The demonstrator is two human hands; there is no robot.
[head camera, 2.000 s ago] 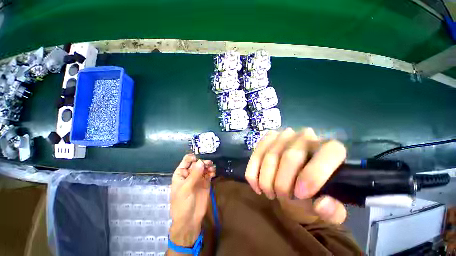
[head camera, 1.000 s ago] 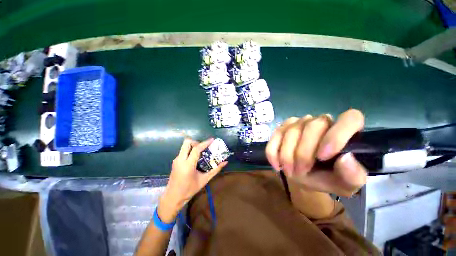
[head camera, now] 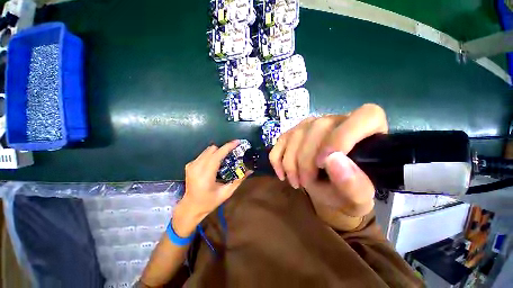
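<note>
My left hand (head camera: 205, 179), with a blue wrist strap, holds a plug inner assembly (head camera: 233, 166) between thumb and fingers near the bench's front edge. My right hand (head camera: 332, 160) is closed around the black electric screwdriver (head camera: 419, 160), which lies sideways with its front end pointing left. The screwdriver's front end is at the right side of the held assembly; the bit's tip cannot be made out. Other white assemblies (head camera: 243, 73) stand in two columns behind the hands. The nearest one (head camera: 271, 132) in the right column is partly hidden by my right hand.
The blue screw bin (head camera: 73, 90) is at the left, beside a white holder (head camera: 16, 158). A pale rail (head camera: 394, 25) runs along the back right. A clear tray (head camera: 132, 225) is below the bench edge. The screwdriver's black cable (head camera: 495, 169) runs right.
The view has shifted closer, with the bin and rows nearer the top left. My left hand has turned the assembly, and the screwdriver's front end has come up against it.
</note>
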